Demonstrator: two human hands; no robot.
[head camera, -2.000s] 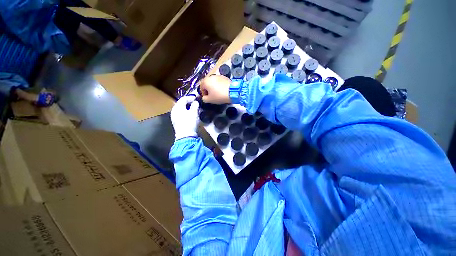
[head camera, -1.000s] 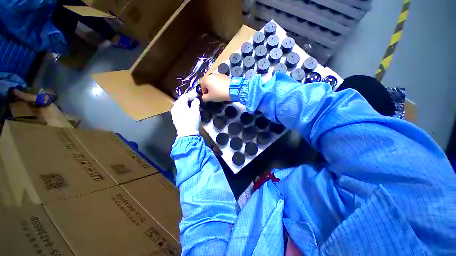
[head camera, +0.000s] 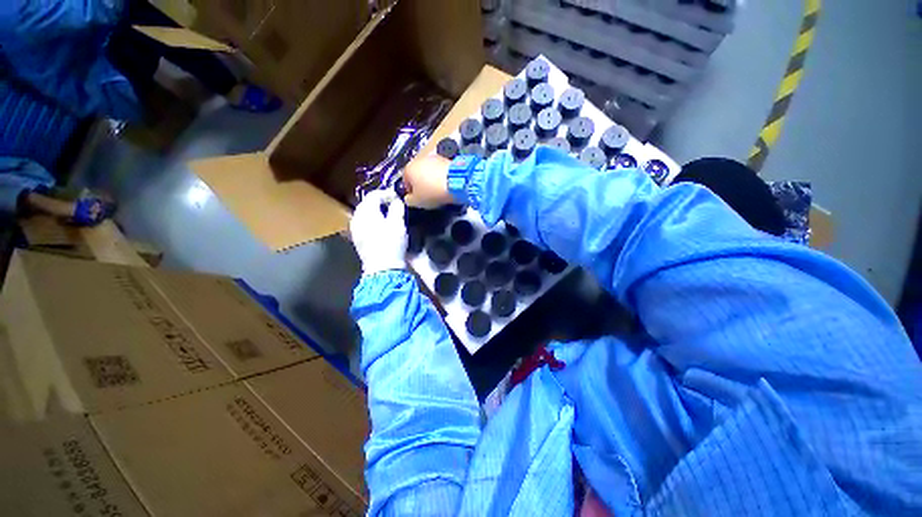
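A white foam packing tray (head camera: 462, 330) lies tilted in front of me, holding many black cylindrical parts (head camera: 478, 323) in rows. Most show matte dark-grey ends; a few at the right corner show ringed faces. My right hand (head camera: 427, 182), bare, is at the tray's left edge with its fingers closed on a small black part (head camera: 401, 188). My left hand (head camera: 379, 234), in a white glove, is just beside it, fingertips close to the same part. Whether the left fingers touch it cannot be told. My right sleeve hides the middle of the tray.
An open carton (head camera: 273, 202) with shiny crinkled film (head camera: 412, 136) stands beyond the tray. Closed cartons (head camera: 182, 374) are at the lower left. Stacked foam trays (head camera: 627, 50) stand behind. A black round object (head camera: 730, 192) is right of my arm. People in blue smocks are upper left.
The tray and stack appear slightly lower and further left in view. Both hands stay together at the tray's left edge, with the right hand still on the small part.
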